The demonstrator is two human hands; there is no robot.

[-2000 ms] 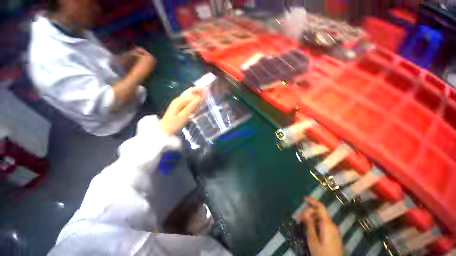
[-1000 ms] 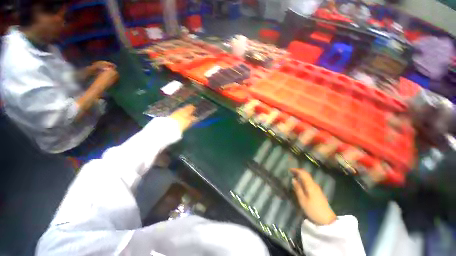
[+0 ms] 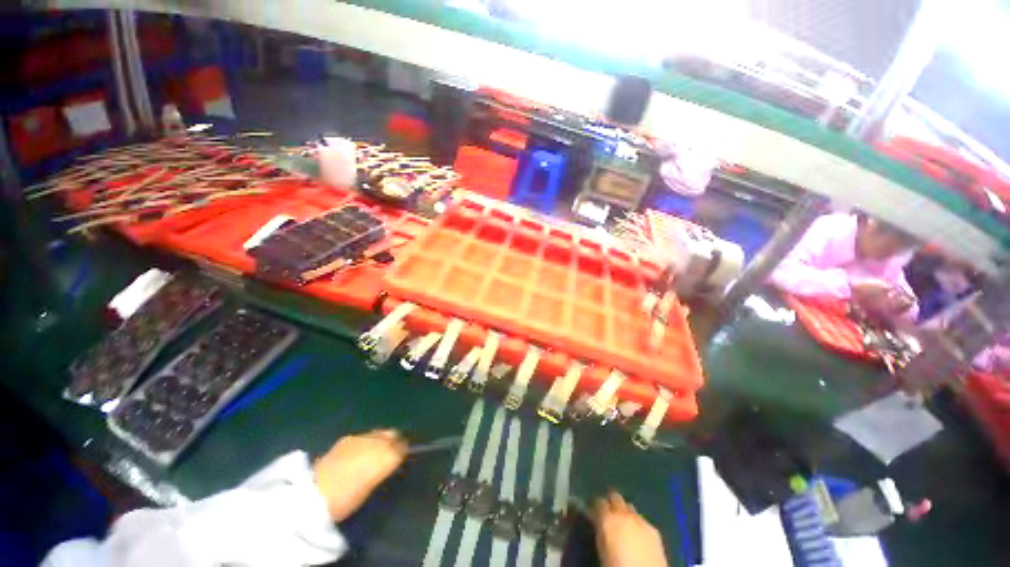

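Several grey watch straps (image 3: 511, 454) lie in parallel rows on the green mat, with dark watch heads (image 3: 505, 518) at their middles. My left hand (image 3: 360, 471) is left of the rows, fingers closed on a thin grey stick-like tool (image 3: 434, 445) that points right toward the straps. My right hand (image 3: 626, 534) is at the right end of the rows, fingertips by the last watch head; blur hides whether it grips anything. The lower ends of the straps are cut off by the picture's edge.
An orange compartment tray (image 3: 521, 277) stands behind, straps and buckles over its front edge. Watch head trays (image 3: 199, 382) and a blue stick (image 3: 264, 385) lie left. Paper (image 3: 731, 515), a blue-and-white packet (image 3: 810, 529) and a small bottle lie right. A person in pink (image 3: 831, 255) sits beyond.
The view has swung left and up. My left hand has left the watch head trays and come back near the straps, with a thin tool in it. My right hand stays beside the straps.
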